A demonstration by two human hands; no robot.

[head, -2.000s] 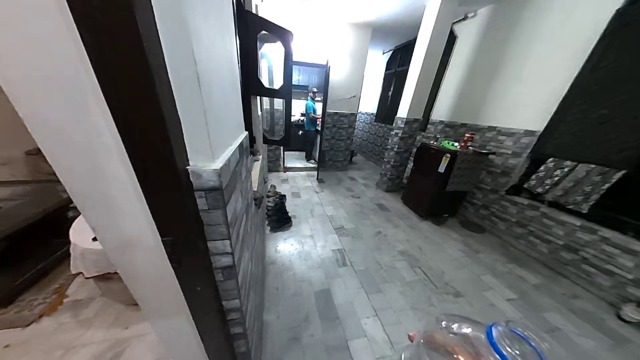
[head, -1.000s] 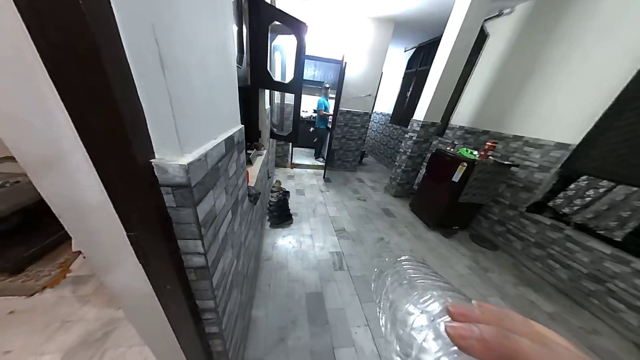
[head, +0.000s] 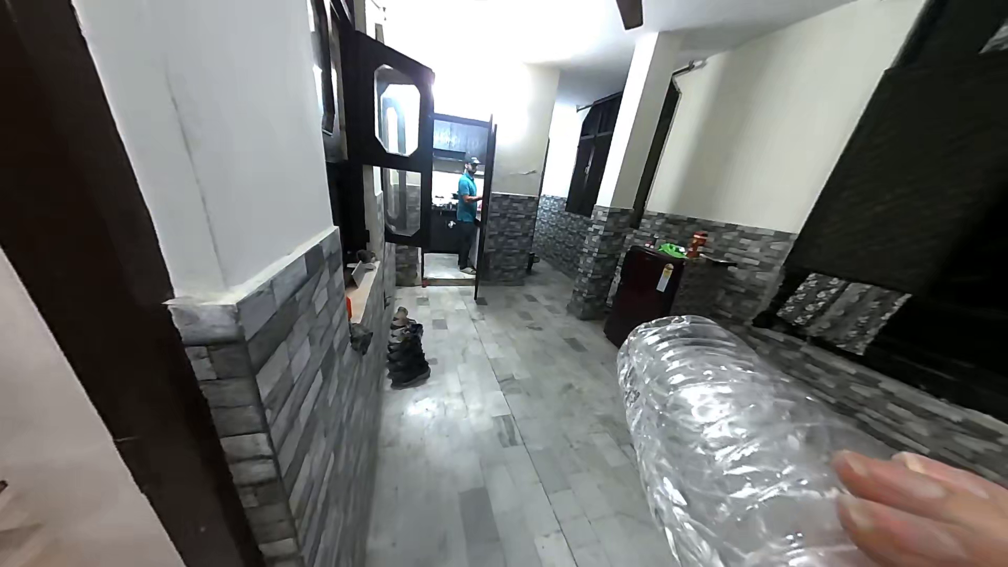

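A large clear ribbed plastic bottle [head: 724, 441] fills the lower right of the head view, tilted with its rounded end toward the room. My right hand [head: 921, 504] grips it from the right edge, its fingers lying against the plastic. The rest of that hand is cut off by the frame. My left hand is out of sight.
A dark wooden door frame [head: 118, 315] and a stone-tiled wall corner [head: 291, 346] stand close at left. Black shoes [head: 406, 354] are stacked along that wall. A dark red refrigerator [head: 639, 293] is at right. Beyond an open doorway, a person [head: 468, 213] stands.
The bottle has risen further into view, and its ribbed body now points forward. Two seconds ago a blue ring showed on it at the lower edge.
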